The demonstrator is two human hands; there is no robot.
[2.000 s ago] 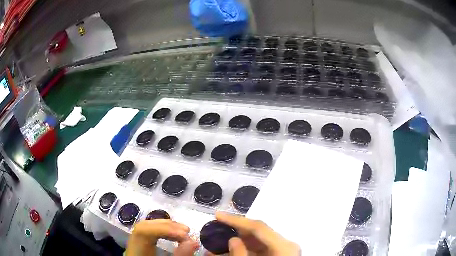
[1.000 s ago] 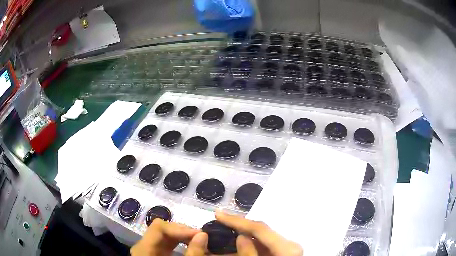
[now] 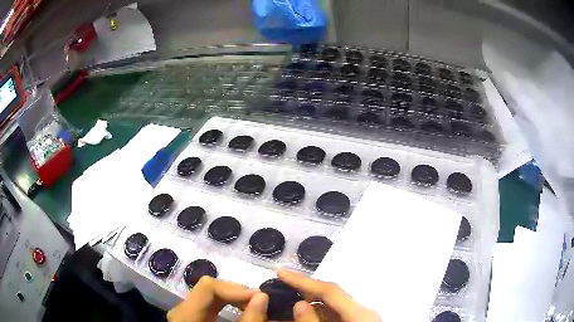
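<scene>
A round black part is held between the fingertips of both hands at the bottom middle, over the near edge of the near tray. My left hand grips its left side, and my right hand grips its right side. Both hands are cut off by the lower edge. The clear near tray holds rows of black discs in its pockets. A white sheet lies over the right part of the tray and hides some pockets. I cannot see any small piece between the fingers.
Behind stands a far filled tray, with an empty tray to its left. White sheets lie left, more at right. A red bin, a crumpled tissue and a grey control box are at left. A blue bag hangs behind.
The left fingers have closed in on the black part, which both hands now hold. It has turned slightly in the fingertips. The view has shifted slightly.
</scene>
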